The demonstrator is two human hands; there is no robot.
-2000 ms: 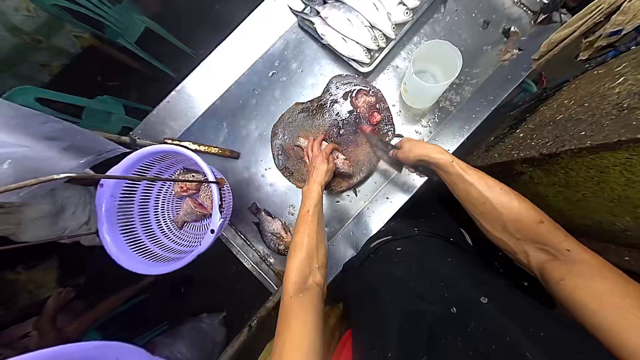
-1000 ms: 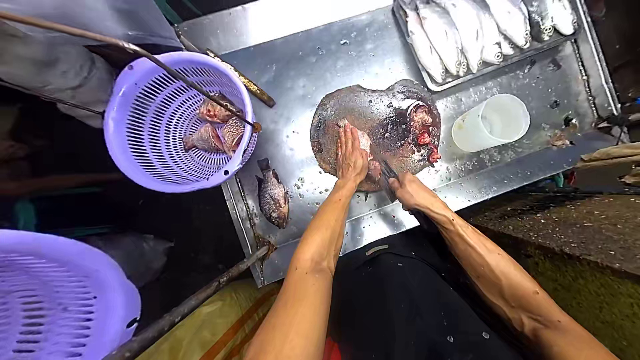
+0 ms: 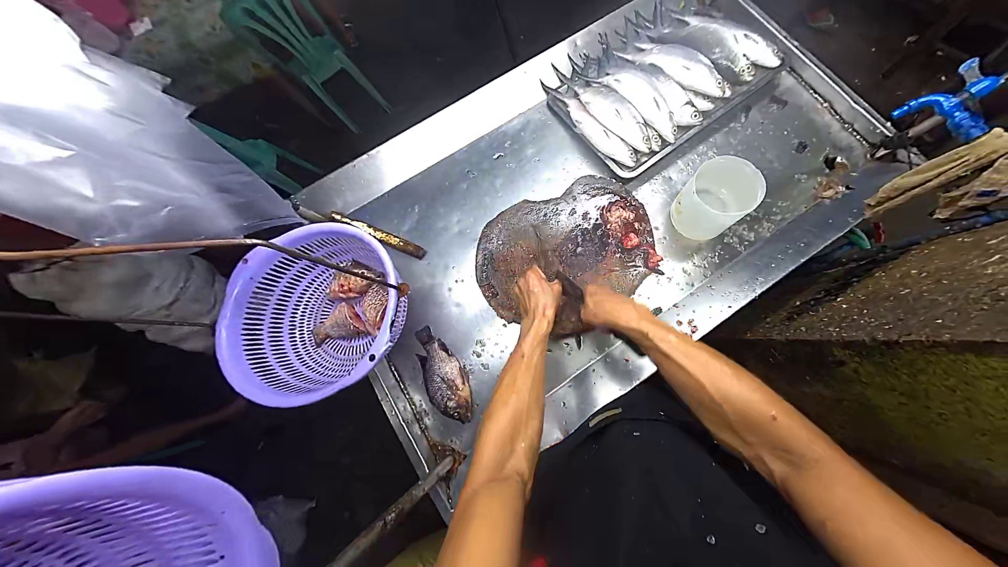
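A dark, wet chopping block (image 3: 512, 252) lies on the stainless-steel table (image 3: 441, 213). My left hand (image 3: 539, 295) is on its lower part, fingers bent down; what lies beneath them is hidden. Close on its right, my right hand (image 3: 610, 309) is closed around a dark knife (image 3: 570, 291), its blade pointing toward my left hand. Red fish innards (image 3: 630, 236) lie on the block's right side. A whole dark fish (image 3: 446, 376) rests on the table, left of my left forearm. Cut fish pieces (image 3: 346, 323) are in a purple plastic basket (image 3: 232, 331).
Silvery fish (image 3: 630, 98) lie on a metal tray (image 3: 642, 167) at the back. A translucent plastic container (image 3: 713, 201) stands right of the block. A rusty metal bar (image 3: 378, 235) lies at the left rim. Another purple basket (image 3: 142, 512) is lower left, a blue faucet (image 3: 957, 110) far right.
The pale, reddish fish piece seen under my left hand earlier is no longer visible. My hands remain close together at the block, the knife still in my right. The view has shifted and turned.
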